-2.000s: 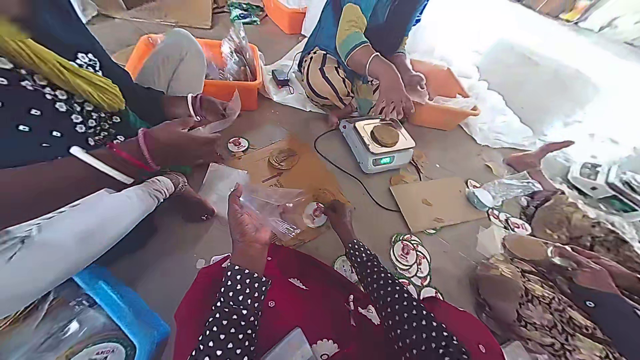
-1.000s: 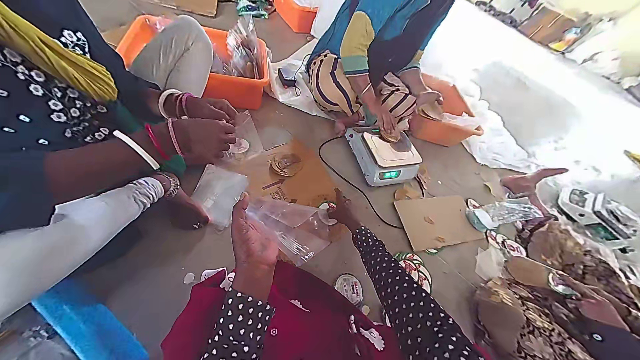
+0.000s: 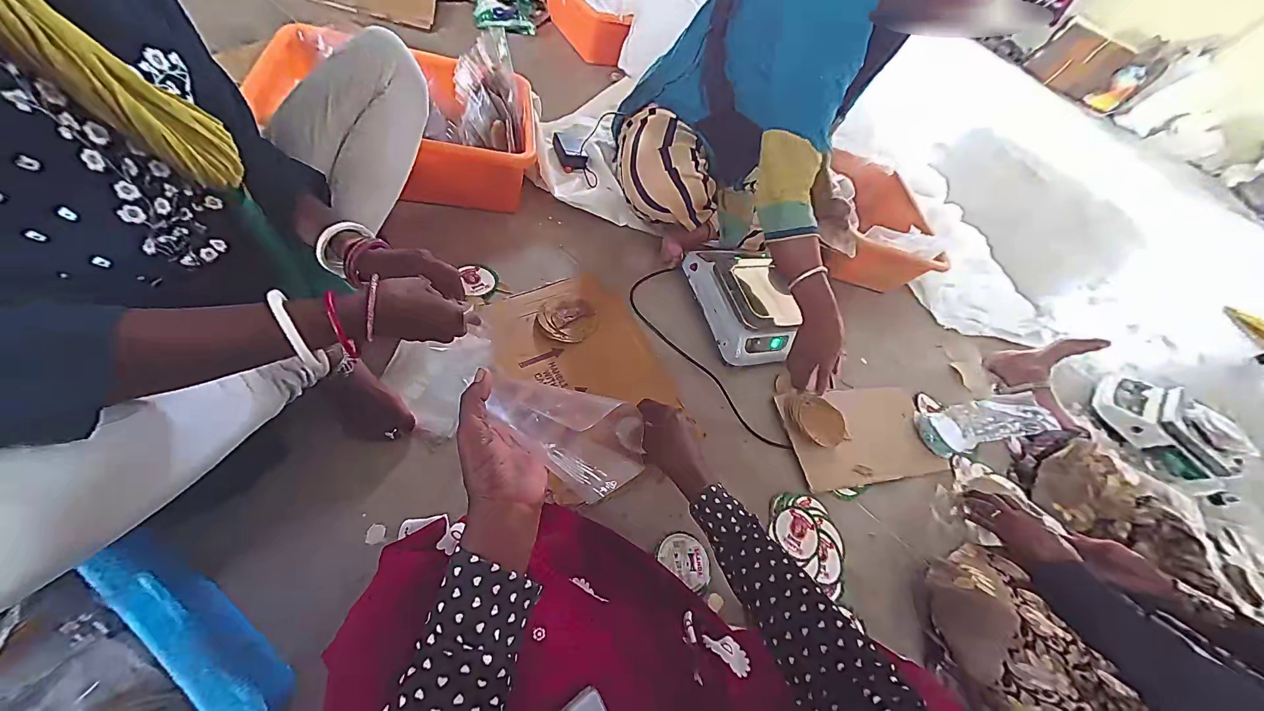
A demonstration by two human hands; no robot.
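Observation:
My left hand (image 3: pixel 502 449) holds a clear plastic bag (image 3: pixel 568 434) by its left side, palm up. At the bag's right end is my right hand (image 3: pixel 671 439), its fingers closed on the edge, where a pale round disc shows faintly through the plastic. Beyond the bag, a stack of thin brown discs (image 3: pixel 566 320) rests on a flattened cardboard sheet (image 3: pixel 632 346). Round printed labels (image 3: pixel 808 538) lie in a loose pile to the right of my right forearm, and a single round label (image 3: pixel 683 561) lies nearer my lap.
A co-worker's hand (image 3: pixel 816 346) reaches over brown discs (image 3: pixel 818 420) on a cardboard piece (image 3: pixel 869 464), beside a digital scale (image 3: pixel 726 306). Another person's hands (image 3: pixel 415 296) work at left. Orange crates (image 3: pixel 464 178) stand behind; a black cable (image 3: pixel 691 365) crosses the floor. A third person's hands are at right.
The co-worker's hand across from me has moved from the scale to the cardboard piece, where a stack of brown discs now lies. Both my hands still hold the bag.

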